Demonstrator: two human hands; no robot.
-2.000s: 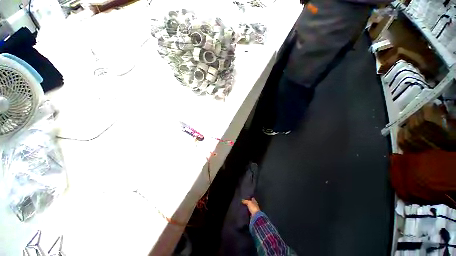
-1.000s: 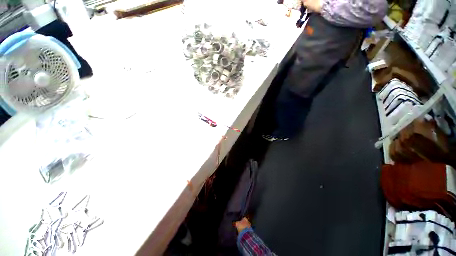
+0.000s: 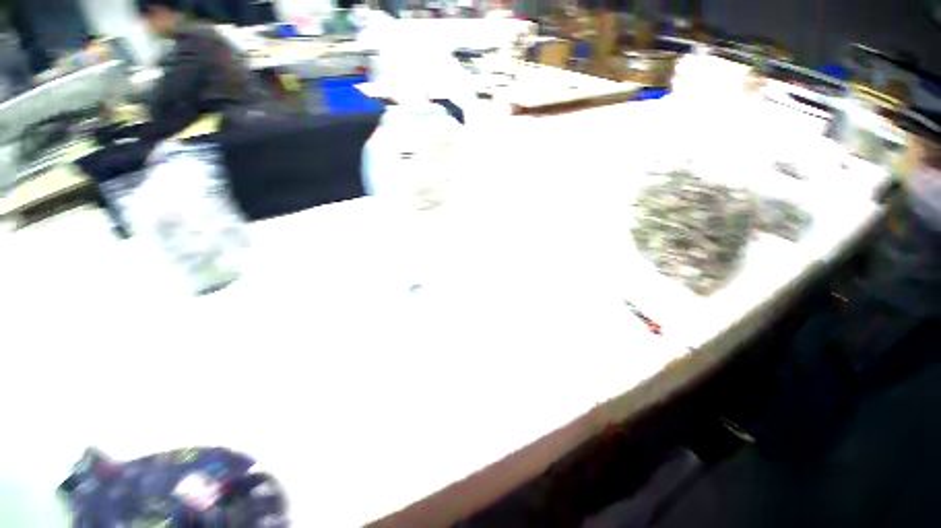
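Note:
The picture is blurred and the white table is overexposed. Neither of my hands can be seen. A dark navy-purple floral cloth (image 3: 181, 490), gathered like an oversleeve, lies at the lower left and is cut off by the bottom edge. A clear bulky bag of grey-brown ring-like fittings (image 3: 691, 229) lies on the right part of the table. A small tool with a reddish part (image 3: 645, 319) lies just in front of it, near the table edge. No loose metal pieces can be made out.
The pale fan (image 3: 413, 155) stands at the back, before a black roll (image 3: 299, 160). An upright clear bag (image 3: 194, 222) is left of it. A dark-clothed person (image 3: 201, 77) is behind at the left. The table's front edge (image 3: 578, 421) runs diagonally, with dark shapes beyond.
The view has swung up and left; the fan, fittings bag and tool now appear farther right. The hand in a plaid sleeve has left the picture. The floral cloth has come into view.

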